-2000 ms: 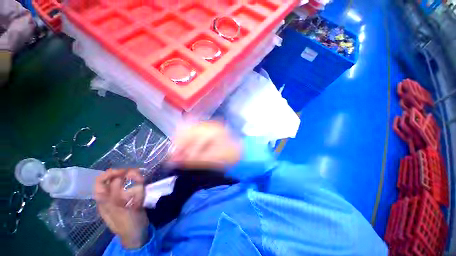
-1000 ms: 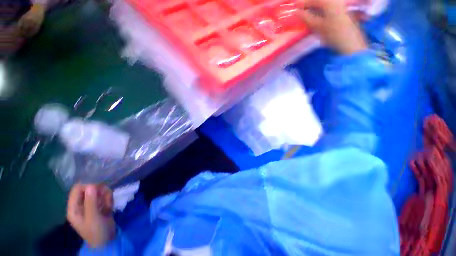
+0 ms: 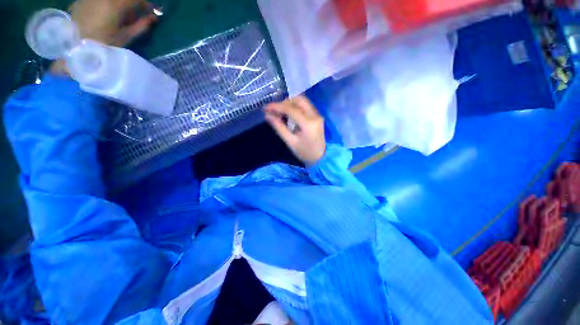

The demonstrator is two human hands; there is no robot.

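My left hand (image 3: 108, 22) reaches over the green bench at the top left, behind the bottle, partly cut off by the frame. A small shiny bit, perhaps a metal ring (image 3: 158, 11), shows at its fingertips; whether it is gripped is unclear. My right hand (image 3: 302, 130) is near the bench's front edge with thumb and fingers bent close together. A small greyish spot shows between them, too blurred to name. The translucent white bottle (image 3: 130, 76) leans on the clear plastic over the grey mesh mat (image 3: 210, 82), its round lid (image 3: 52, 33) open.
The red tray (image 3: 432, 14) is cut off at the top right, over white sheets (image 3: 305, 47). A crumpled white bag (image 3: 400, 105) hangs beneath. A blue bin (image 3: 502, 70) stands beyond. Red racks (image 3: 521, 254) are on the blue floor at the right.
The view has shifted, moving the tray to the top edge. My right hand has come back from the tray to the mat's edge. My left hand has moved out past the bottle.
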